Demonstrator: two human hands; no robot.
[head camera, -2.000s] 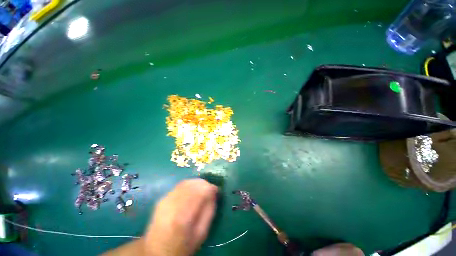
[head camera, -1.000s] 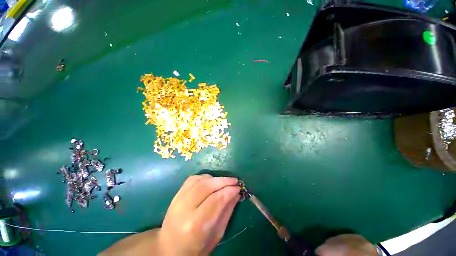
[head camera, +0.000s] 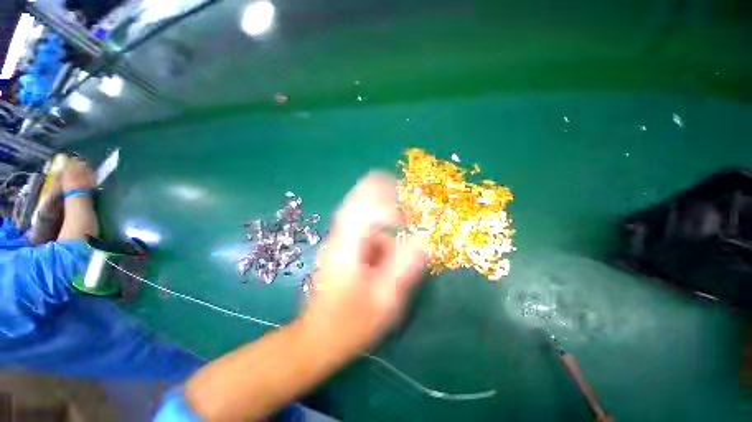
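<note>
My left hand (head camera: 363, 264) is blurred, over the bench between the dark metal parts and the orange-and-white pieces. Its fingers overlap the left edge of the heap of orange-and-white pieces (head camera: 462, 214); whether it holds anything cannot be told. The pile of small dark metal parts (head camera: 279, 241) lies left of the hand. The solder wire (head camera: 194, 298) runs from the spool (head camera: 97, 272) under my left forearm to a free end at lower centre. The soldering iron (head camera: 582, 383) shows only its shaft and tip at the lower right. My right hand is out of the picture.
A black plastic bin (head camera: 697, 235) stands at the right edge, cut off. Another person's arm in a blue sleeve (head camera: 41, 284) rests at the left, near the spool. Small white flecks lie on the green mat (head camera: 577, 173). Blue items and metal framing are at upper left.
The view has swung left. My left hand has left the iron's tip and moved up and left to the orange-and-white heap. The person at left has come into view; my right hand has gone out.
</note>
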